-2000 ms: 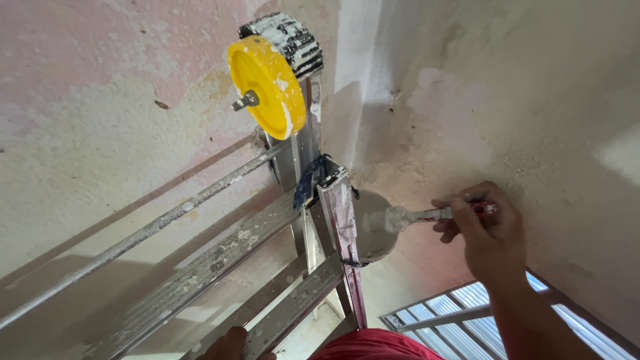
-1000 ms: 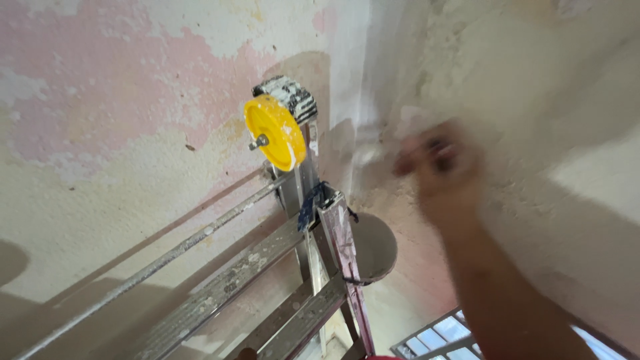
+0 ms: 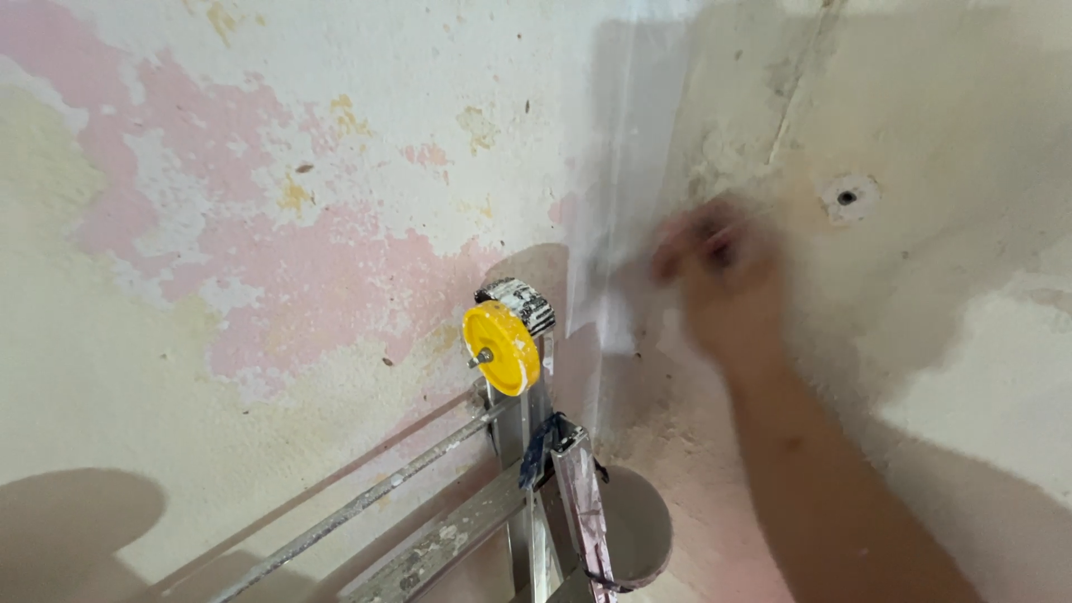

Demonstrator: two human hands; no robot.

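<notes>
My right hand [image 3: 724, 251] is raised near the wall corner [image 3: 615, 251], blurred by motion. Its fingers are curled around a dark, reddish handle [image 3: 718, 251]; the tool's blade cannot be made out in the blur. Below and left of the hand stands a paint-spattered metal ladder [image 3: 586, 511], with a yellow wheel [image 3: 500, 347] and a black ribbed wheel [image 3: 519, 303] at its top. A round grey container [image 3: 636, 528] hangs at the ladder's right side, by a dark tie [image 3: 540, 452] knotted round the rail. My left hand is out of view.
Patchy pink and white paint peels on the left wall [image 3: 293, 276]. A small dark hole [image 3: 847, 198] sits in a pale patch on the right wall. A spattered metal bar [image 3: 368, 498] runs from the ladder top to the lower left.
My right hand has left the container, where it held a flat-bladed tool, and moved up to the wall corner. My left hand has dropped out of view. The view has tilted upward.
</notes>
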